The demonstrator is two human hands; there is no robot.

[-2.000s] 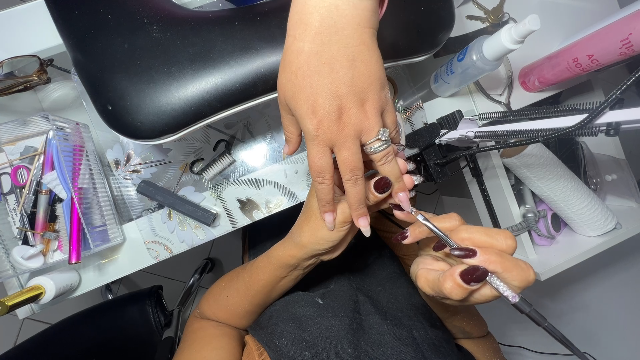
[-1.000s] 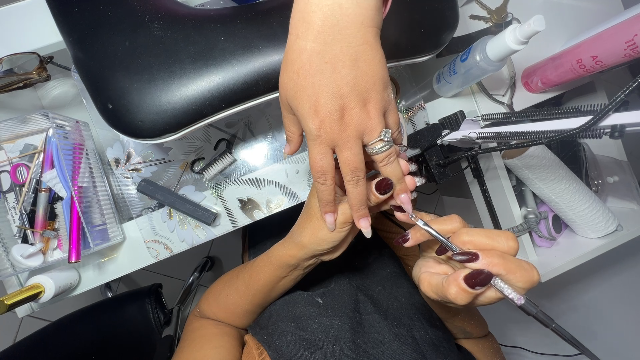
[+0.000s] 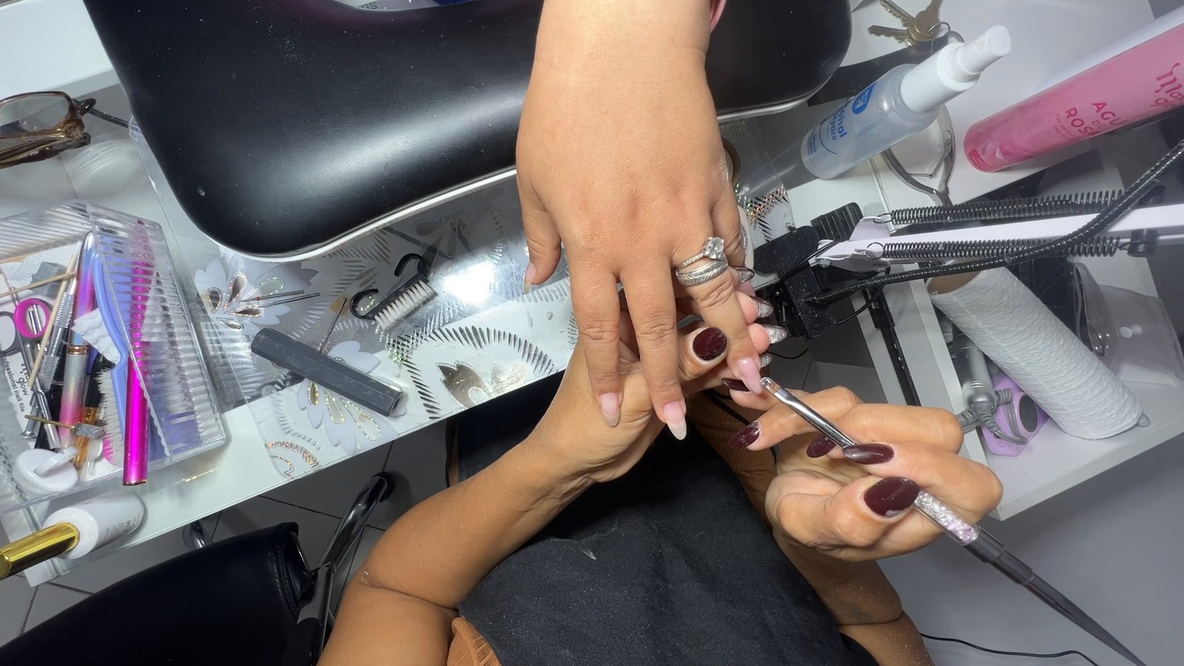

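My left hand point(image 3: 606, 412), with a dark red thumbnail, supports another person's hand point(image 3: 624, 194) from beneath and holds its ringed finger near the tip. That hand is palm down, fingers spread, with long pale pink nails and silver rings point(image 3: 702, 264). My right hand point(image 3: 874, 472) grips a slim nail brush point(image 3: 809, 415) with a metal ferrule and a glittery section in its dark handle. The brush tip is at the pink nail of the ringed finger; its bristles are hard to make out. Glittery nails point(image 3: 775, 331) show beside that finger.
A black padded armrest point(image 3: 370, 120) lies beneath the other person's wrist. At left are a clear tool box point(image 3: 199, 407), a dark bar point(image 3: 324, 370) and a small brush point(image 3: 404, 302). A lamp arm point(image 3: 1008, 231), spray bottle point(image 3: 860, 120) and paper roll point(image 3: 1041, 356) are at right.
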